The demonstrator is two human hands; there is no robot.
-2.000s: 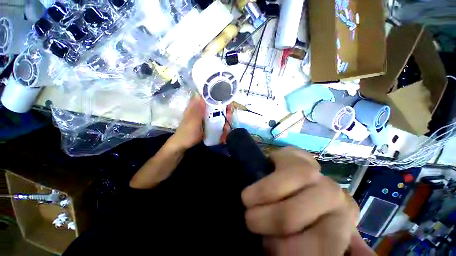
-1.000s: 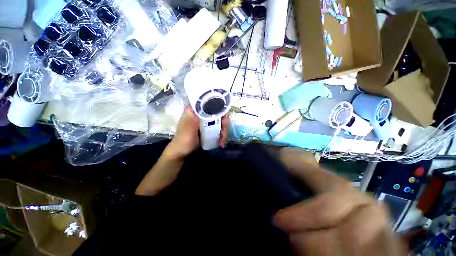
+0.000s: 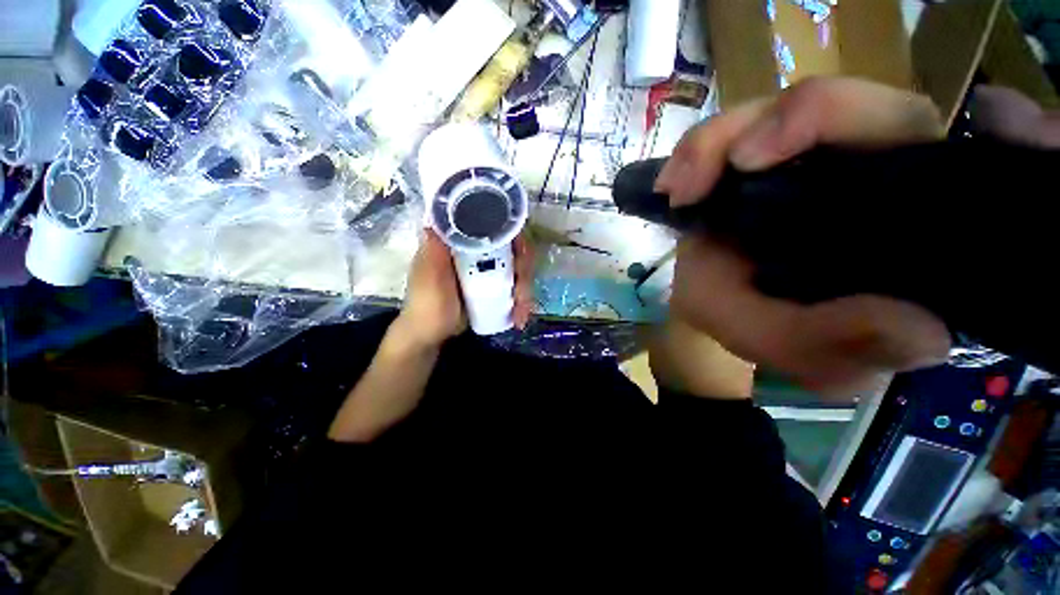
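My left hand (image 3: 435, 291) holds a white handheld fan body (image 3: 489, 285) by its short handle, with the ringed round head up and the small dark square on the handle facing me. My fingers show on both sides of the handle. My right hand (image 3: 756, 302), large and blurred, is around a thick black electric screwdriver (image 3: 860, 221) to the right of the fan body. The screwdriver's narrow end points left and is apart from the fan body. Its tip is too blurred to make out.
A blister tray of dark panels (image 3: 174, 76) and clear plastic film (image 3: 209, 302) lie left. Another white fan body (image 3: 72, 203) stands at the bench's left edge. A carton of small pastel pieces (image 3: 744, 52) is at the back right. A control box with a screen (image 3: 918, 482) is lower right.
My right hand and the screwdriver have moved up from the lower right, away from my body, and now cover the right side of the bench. The fan body stays in my left hand, slightly turned.
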